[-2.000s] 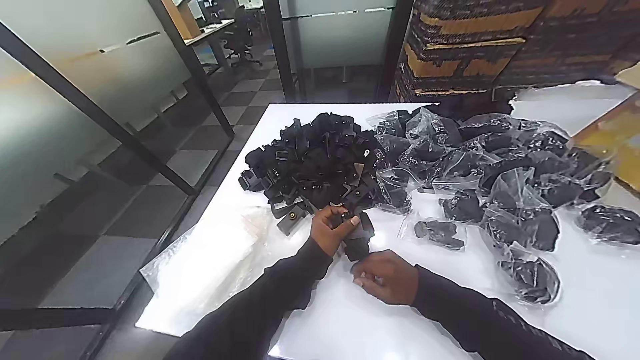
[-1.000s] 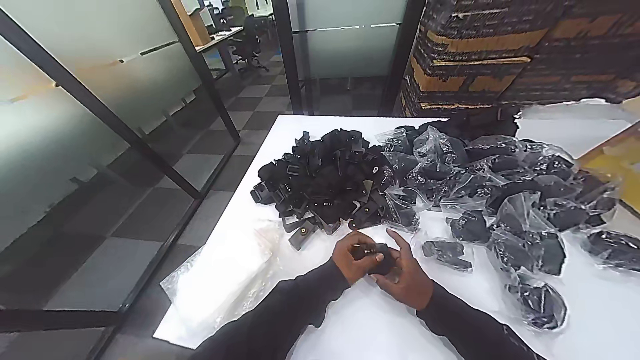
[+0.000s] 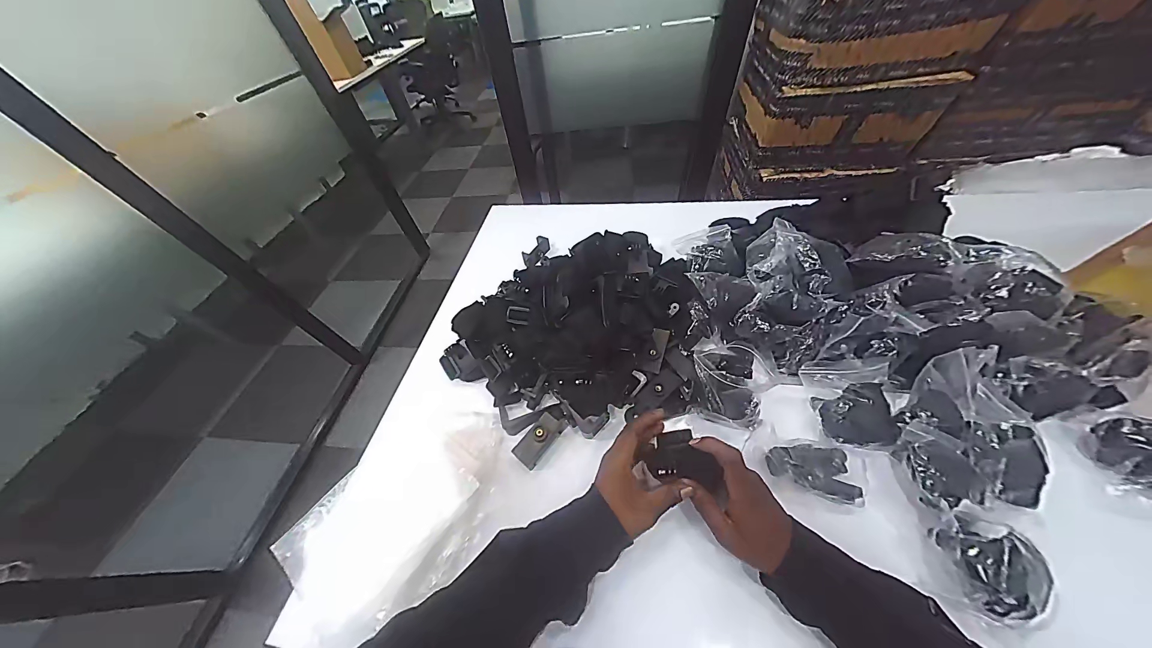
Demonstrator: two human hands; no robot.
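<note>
My left hand [image 3: 634,481] and my right hand [image 3: 742,508] both grip a small black item [image 3: 686,463], a folded strap or clip part whose exact kind I cannot tell. Fingers and thumbs of both hands wrap its sides, hiding part of it. Just beyond my hands lies a heap of loose black straps and plastic buckle-like parts [image 3: 576,315]. At the heap's near edge rests a grey-black piece with a brass-coloured round fitting [image 3: 539,435]. To the right of my right hand lies a small clear bag with dark pieces [image 3: 817,470].
Many clear plastic bags of black items [image 3: 945,414] cover the right side of the white table [image 3: 688,594]. A stack of clear plastic bags [image 3: 396,513] lies at the left edge. Taped cartons [image 3: 864,81] stand behind, and glass partitions [image 3: 162,180] rise on the left.
Two seconds ago my right hand was lower and apart from my left, beneath a dangling black piece. Both hands have since come together around the black item.
</note>
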